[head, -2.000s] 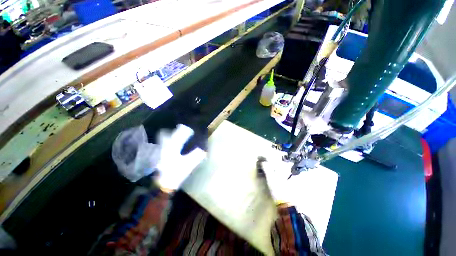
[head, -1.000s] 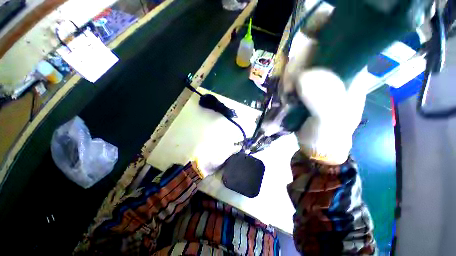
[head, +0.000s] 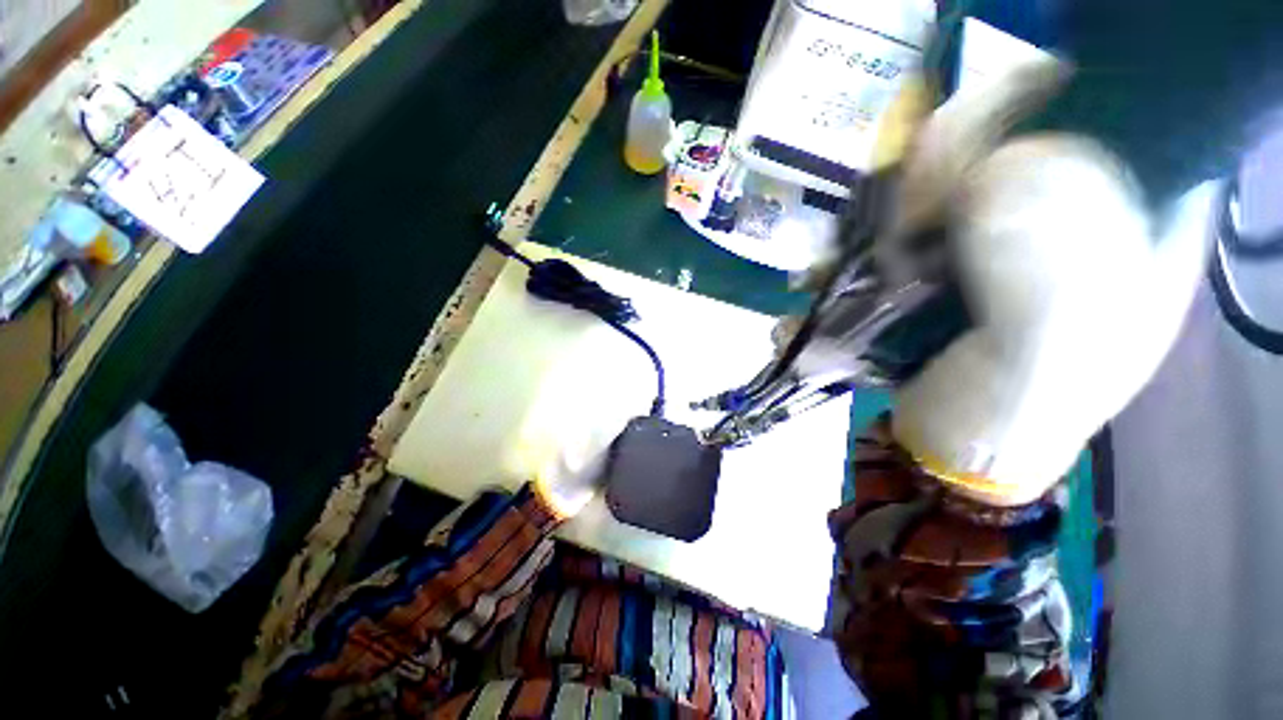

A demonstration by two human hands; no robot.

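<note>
A flat black rounded-square unit lies on the cream work pad. Its cord runs up from the top edge to a bundled part, with a plug past the pad's far left corner. My gloved left hand is at the unit's left edge; it is washed out against the pad and its fingers cannot be made out. My gloved right hand, blurred, is up at the machine head and appears closed around its lower part. The metal tip assembly points down at the unit's top right corner.
A conveyor runs along the left, with a crumpled clear plastic bag on it. A white paper card hangs at its far edge. A squeeze bottle, a small jar and a white bench machine stand behind the pad.
The black unit and its cord have come onto the pad since the first frame. My right hand has gone from the pad up to the machine head. The tip has swung across to the unit's corner.
</note>
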